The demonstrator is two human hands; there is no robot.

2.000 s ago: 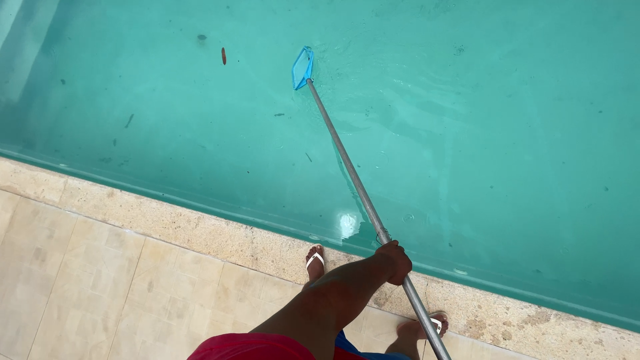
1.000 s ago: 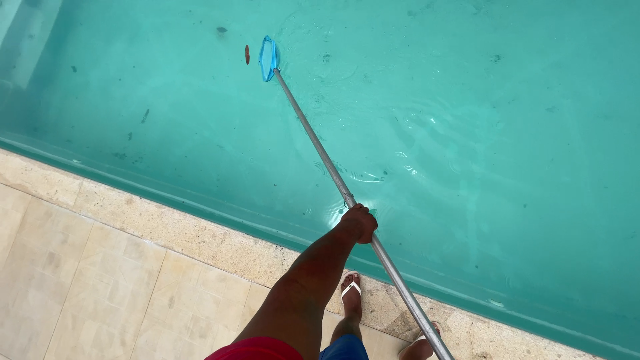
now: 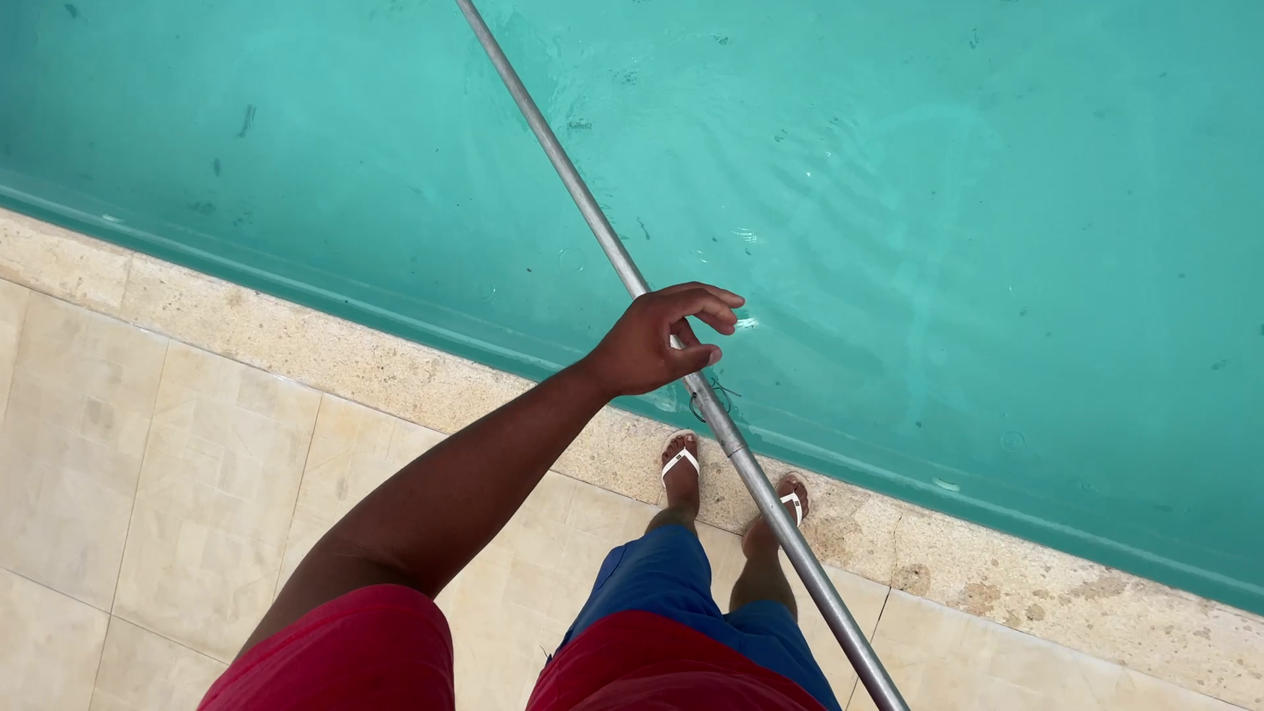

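Note:
The metal telescopic pole (image 3: 583, 197) runs diagonally from the top of the view, over the pool water and the stone edge, to the lower right. My left hand (image 3: 660, 341) lies over its middle part, fingers spread and not closed around it; the pole passes beneath the hand. Just below the hand, a thin dark tie (image 3: 713, 397) hangs at the pole, near a joint between two tubes. The pole's far end and its net are out of view. My right hand cannot be seen, and the pole's near end leaves the bottom of the frame.
Pool water (image 3: 938, 247) with small dark debris fills the upper part. A pale stone coping (image 3: 326, 346) borders it, with beige floor tiles (image 3: 207, 464) behind. My feet in white-strapped flip-flops (image 3: 681, 464) stand on the coping beside the water.
My left hand was closed around the pole before; its fingers are now loosened and apart. The blue net and a reddish-brown floating piece, seen earlier, are out of view.

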